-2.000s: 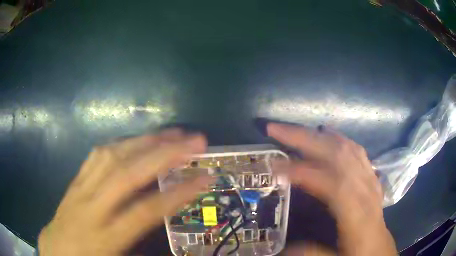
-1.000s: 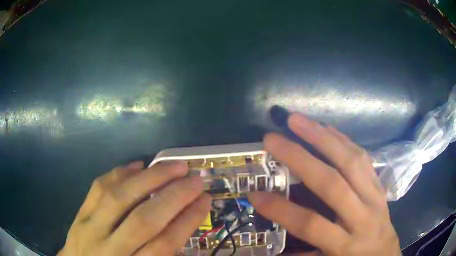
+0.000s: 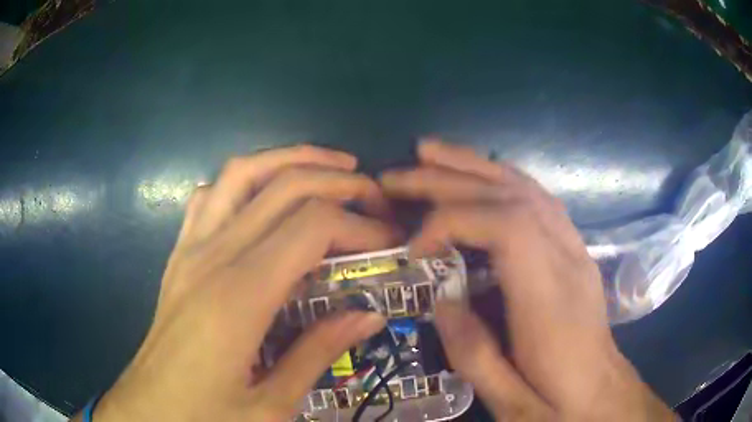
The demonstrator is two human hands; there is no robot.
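The open white power strip housing [image 3: 462, 405] lies at the bottom centre of the head view, its left part covered by my left hand. Inside show slotted cells, a brass contact strip [image 3: 363, 270] along the far side, a yellow transformer [image 3: 342, 363], a blue component [image 3: 403, 327] and looping black and red lead wires [image 3: 382, 387]. My left hand [image 3: 272, 247] arches over the housing's left and far side, thumb over its middle. My right hand [image 3: 511, 255] is at its right end, thumb on the near side and fingers over the far edge. Both hands are slightly blurred; the fingertips' contact is partly hidden.
A clear crinkled plastic bag [image 3: 672, 247] lies at the right, running up to the picture's edge. The dark green glossy mat [image 3: 371, 82] spreads beyond the hands, with bright light reflections. Worn brown edge rails [image 3: 58, 29] show in the upper corners.
Both hands have moved forward over the housing's far edge and closer together. The far-side brass strip now shows between them. The housing's far left corner is now covered by my left hand.
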